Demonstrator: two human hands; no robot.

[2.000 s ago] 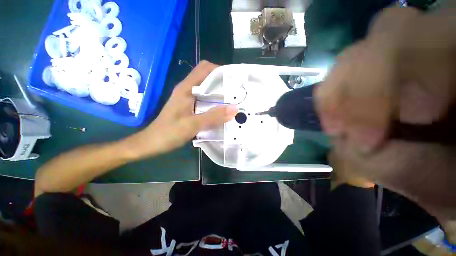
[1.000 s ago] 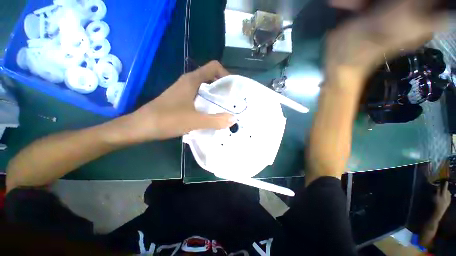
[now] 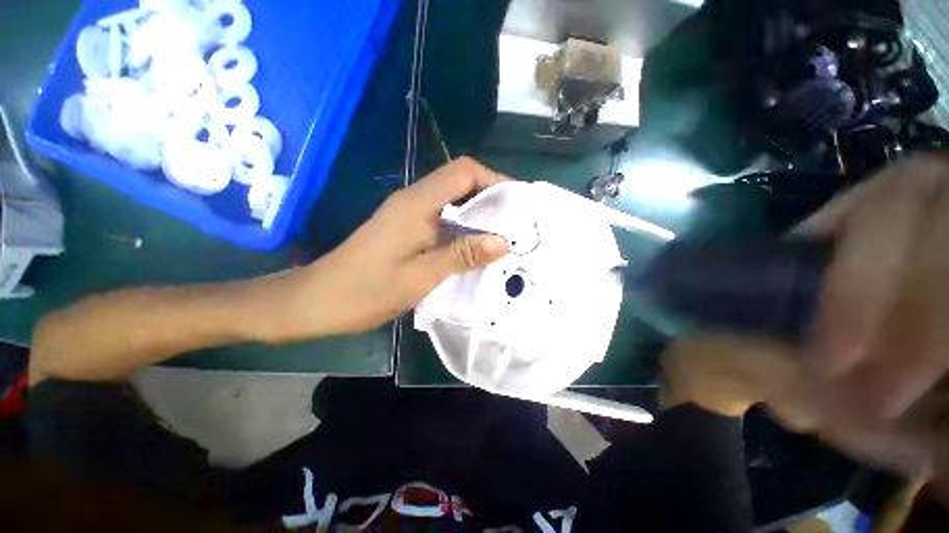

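Note:
A white round housing (image 3: 562, 302) with a dark centre hole and two long flat strips pointing right lies at the bench's front edge. My left hand (image 3: 416, 250) grips its left side, thumb on the face above the hole. My right hand (image 3: 832, 323) is large and blurred at the right. It holds a black electric screwdriver (image 3: 728, 286), whose front end points left at the housing's right rim. The bit is too blurred to tell whether it touches or carries a screw.
A blue tray (image 3: 312, 135) with heaped white rings (image 3: 198, 156) is at upper left. A screw feeder (image 3: 572, 89) stands at the back, a small silver part (image 3: 606, 185) near it. Black round modules (image 3: 832, 94) are heaped at upper right. A grey-white unit (image 3: 31, 229) is at the left edge.
My right hand has come from the upper right down beside the housing, and the screwdriver is now seen in it. My left hand still holds the housing, which is tilted compared with two seconds ago.

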